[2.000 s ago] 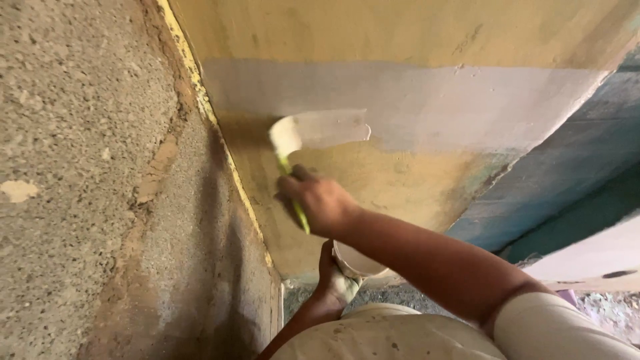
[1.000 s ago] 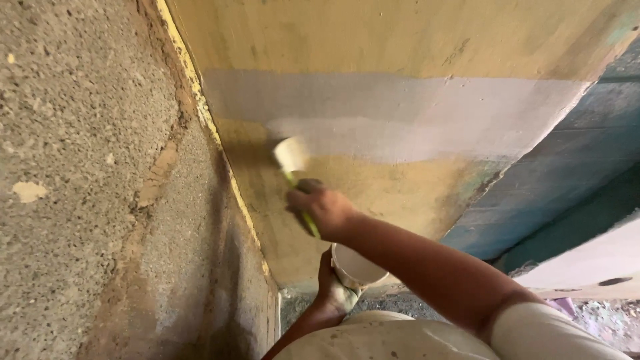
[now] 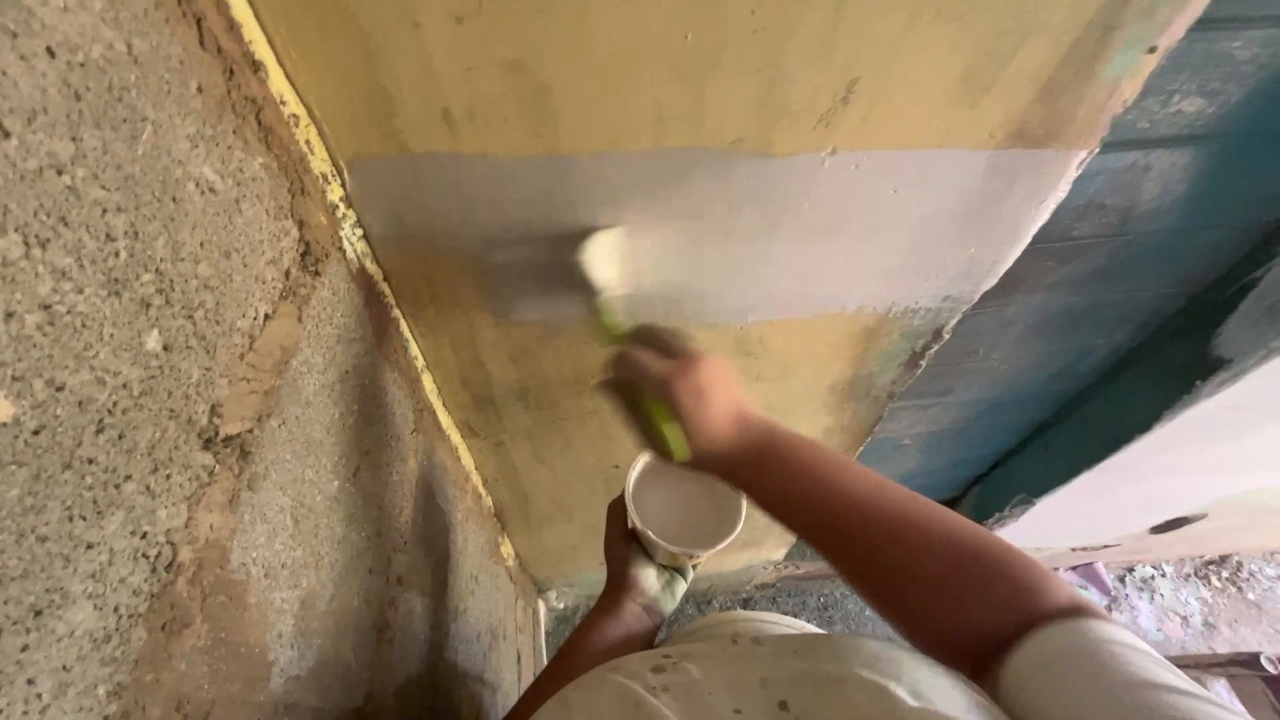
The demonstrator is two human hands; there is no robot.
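My right hand [image 3: 680, 390] is closed around the yellow-green handle of a paintbrush [image 3: 605, 265], slightly blurred by motion. The pale bristles touch the lower part of a greyish-white painted band [image 3: 850, 220] on a yellow wall [image 3: 620, 80]. Below, my left hand [image 3: 640, 575], smeared with pale paint, holds a round tub [image 3: 687, 510] from the side and beneath. Whitish paint fills much of the tub. The right wrist passes just above the tub's rim.
A rough grey concrete wall [image 3: 130, 330] meets the yellow wall at the left along a yellow-painted edge. To the right is a blue-green wall recess [image 3: 1130, 220]. Paint chips and debris [image 3: 1180, 600] lie on the ground at lower right.
The wet stroke seen near the left of the band two seconds ago is spread out, and the pale band now reaches lower there. The brush has moved along the band; the left hand still holds the tub.
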